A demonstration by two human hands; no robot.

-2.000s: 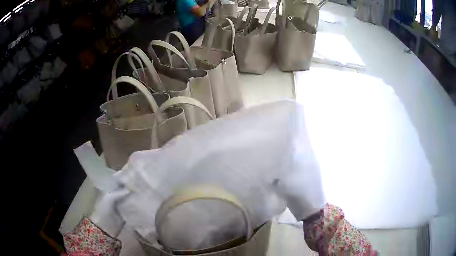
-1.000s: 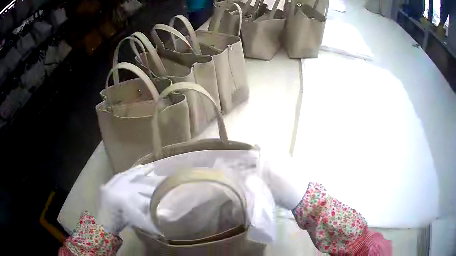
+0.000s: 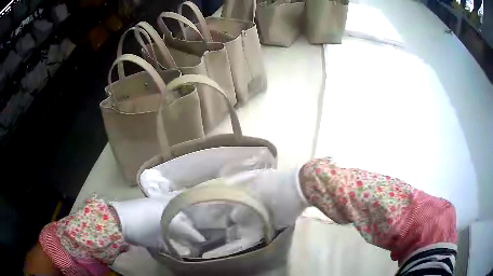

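A beige handbag [image 3: 221, 262] stands at the bottom centre, with one handle up behind its opening and one arching over the front. White tissue paper [image 3: 216, 161] lines the inside of its opening. My left hand [image 3: 157, 223], in a white glove, reaches into the opening from the left. My right hand [image 3: 270, 197], also white-gloved, reaches in from the right. Both hands touch the tissue inside. The front handle and the white-on-white blur partly hide the fingers, so their grip cannot be told.
Several beige handbags [image 3: 146, 129] stand in a row at the left, close behind the worked bag. More bags [image 3: 326, 24] stand at the far end. A large flat stack of white tissue [image 3: 389, 124] lies on the pale table [image 3: 292, 86] to the right.
The tissue sheet, earlier spread wide over the bag, has gone down into the opening. My hands have moved inward and down into the bag. The view has shifted, so the far bags sit higher.
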